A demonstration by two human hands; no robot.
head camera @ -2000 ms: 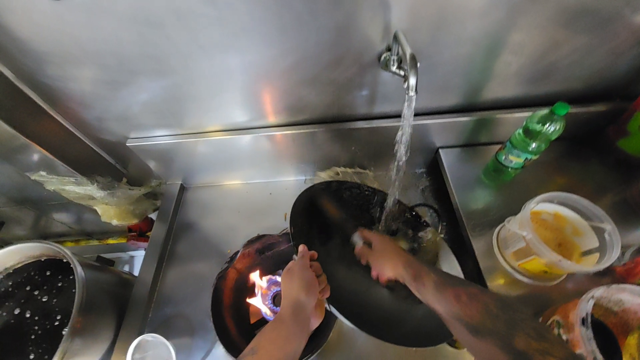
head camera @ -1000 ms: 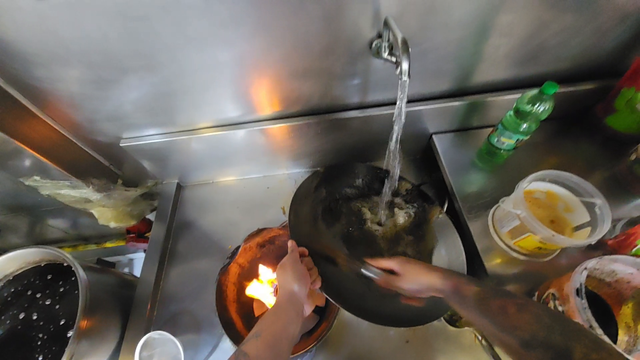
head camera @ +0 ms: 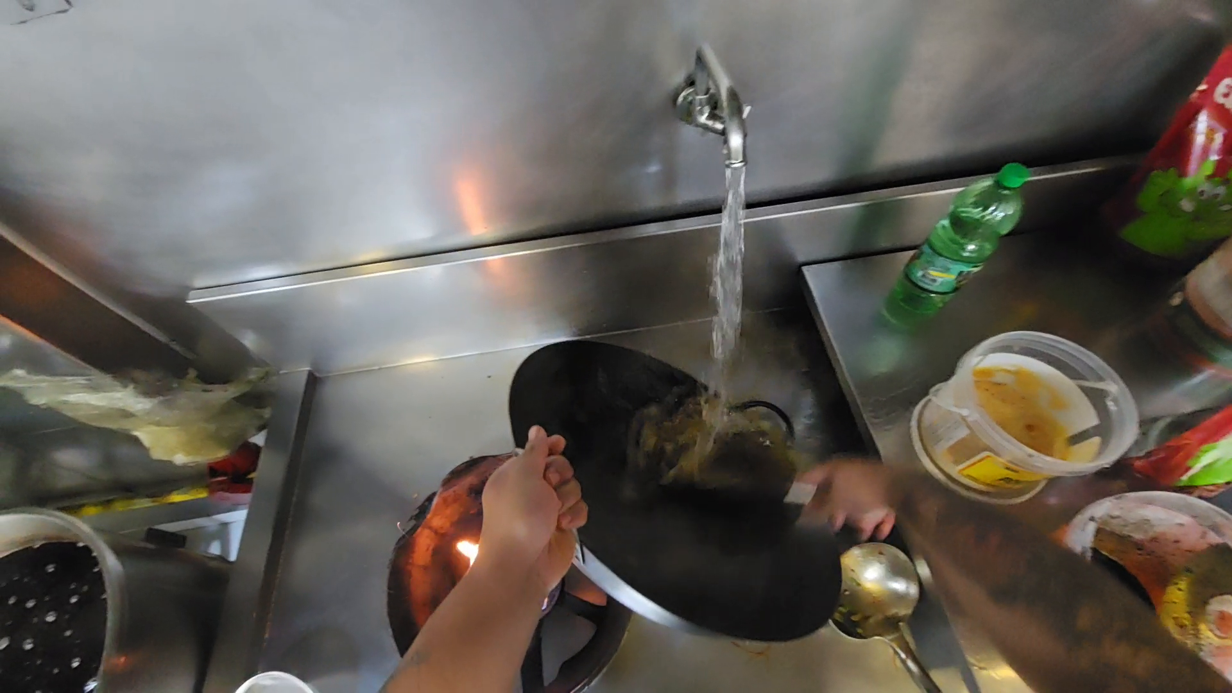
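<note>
My left hand (head camera: 539, 505) grips the near-left rim of a black wok (head camera: 693, 568), which is tilted above the steel stovetop. Beside the wok's right side is my right hand (head camera: 852, 496), blurred, its fingers curled round a short pale piece of some tool; the rest of that tool is hidden. Water pours from a wall faucet (head camera: 722, 106) and splashes at the wok's far right side. A flame burns in the gas burner (head camera: 438, 568) below my left forearm. A steel ladle (head camera: 878, 582) lies under my right hand.
On the steel counter at right stand a green plastic bottle (head camera: 962, 236), a clear plastic tub (head camera: 1039, 404) with yellowish contents and another open tub (head camera: 1155, 520). A pot of dark liquid (head camera: 48, 606) stands at the lower left. A steel backsplash (head camera: 539, 279) runs behind.
The wok has tilted, and its mouth no longer faces up as it did a second ago. My right hand has moved to the wok's right side. The flame shows smaller.
</note>
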